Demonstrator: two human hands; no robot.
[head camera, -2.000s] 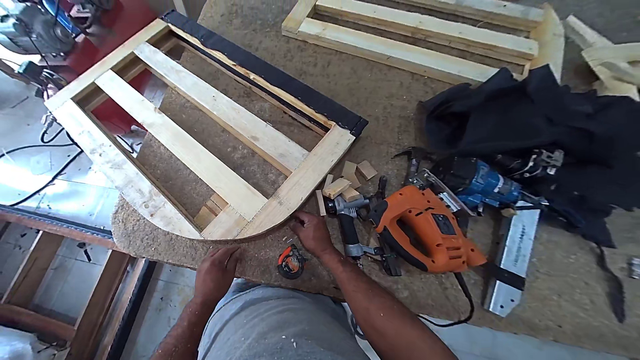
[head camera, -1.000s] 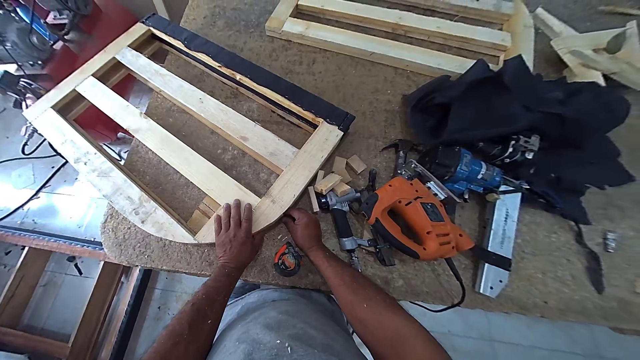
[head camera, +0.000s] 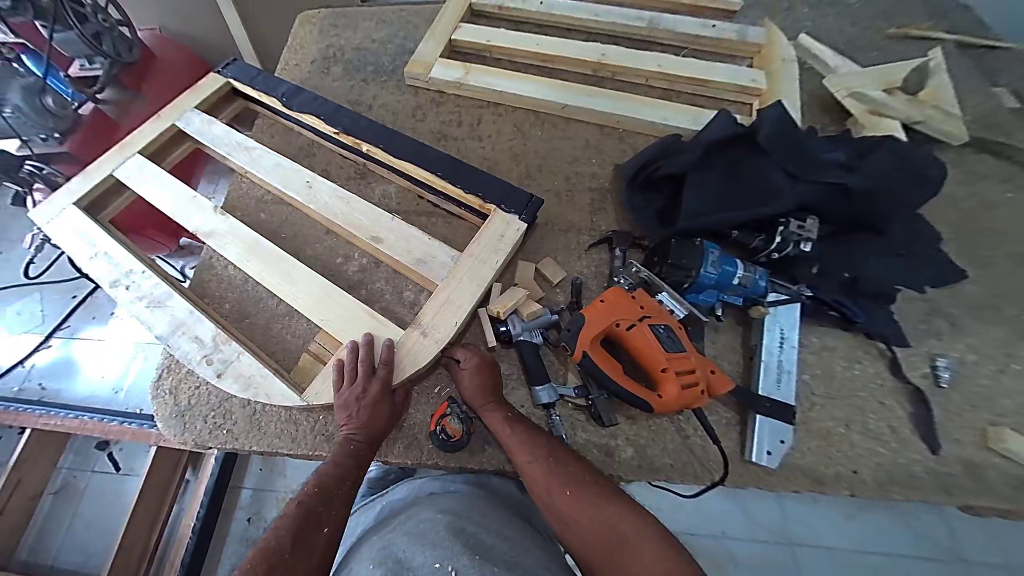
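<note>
A slatted wooden frame (head camera: 280, 264) with a rounded near edge and a black-covered far side lies on the particle-board table (head camera: 560, 168). My left hand (head camera: 368, 392) rests on its near corner, fingers spread flat over the wood. At the curved edge just to the right is my right hand (head camera: 474, 376), its fingers curled by the frame's side; whether they grip anything is hidden. An orange and black tape measure (head camera: 452, 424) lies between my forearms. Small wood blocks (head camera: 512, 302) and a pneumatic tool (head camera: 532, 360) are close to my right hand.
An orange jigsaw (head camera: 648, 352), a blue power tool (head camera: 712, 276), a hammer (head camera: 614, 242) and a metal bar (head camera: 774, 384) lie to the right. Black fabric (head camera: 784, 176) is heaped behind them. A second slatted frame (head camera: 600, 56) and wood offcuts (head camera: 896, 92) are farther back.
My left hand has moved from the table's near edge up onto the frame's corner, and has stayed there since the middle frame. My right hand remains at the curved edge.
</note>
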